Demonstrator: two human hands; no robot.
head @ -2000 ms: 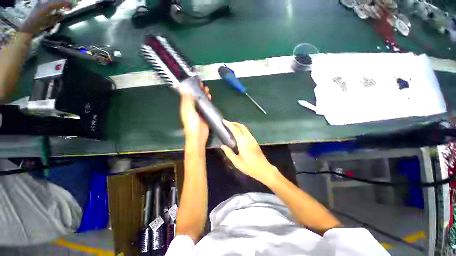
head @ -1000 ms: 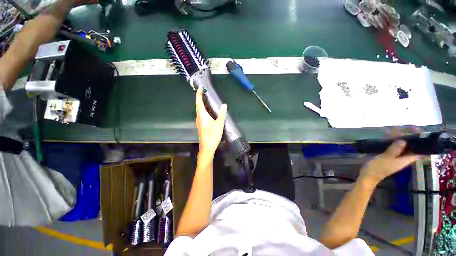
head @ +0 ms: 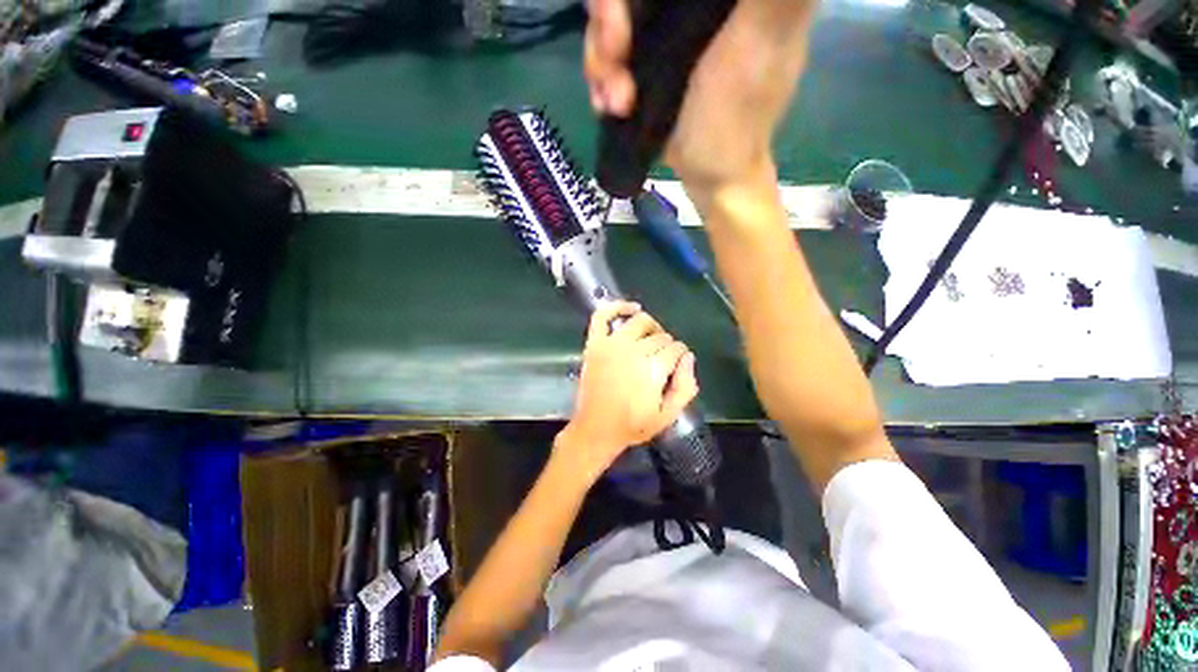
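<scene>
The hot-air styling brush (head: 587,272) lies slanted over the bench's front edge, bristle barrel (head: 536,181) up and left, tail end towards my lap. My left hand (head: 631,373) is wrapped around its grey handle. My right hand (head: 716,99) grips the black electric screwdriver (head: 657,85) upright at the top of the picture. Its lower end is just right of the barrel's base; whether the bit touches the brush I cannot tell. The blue hand screwdriver (head: 673,236) lies on the bench, partly hidden by my right forearm.
White paper (head: 1038,295) with small screw piles lies right, beside a clear cup (head: 876,192). The screwdriver's black cable crosses the paper. A black box with silver front (head: 197,236) stands left. A carton of brushes (head: 283,551) is below the bench. Wired parts lie far right.
My right hand has brought the electric screwdriver from the bench's right edge up over the brush. My left hand has closed around the handle lower down, and the brush appears further right.
</scene>
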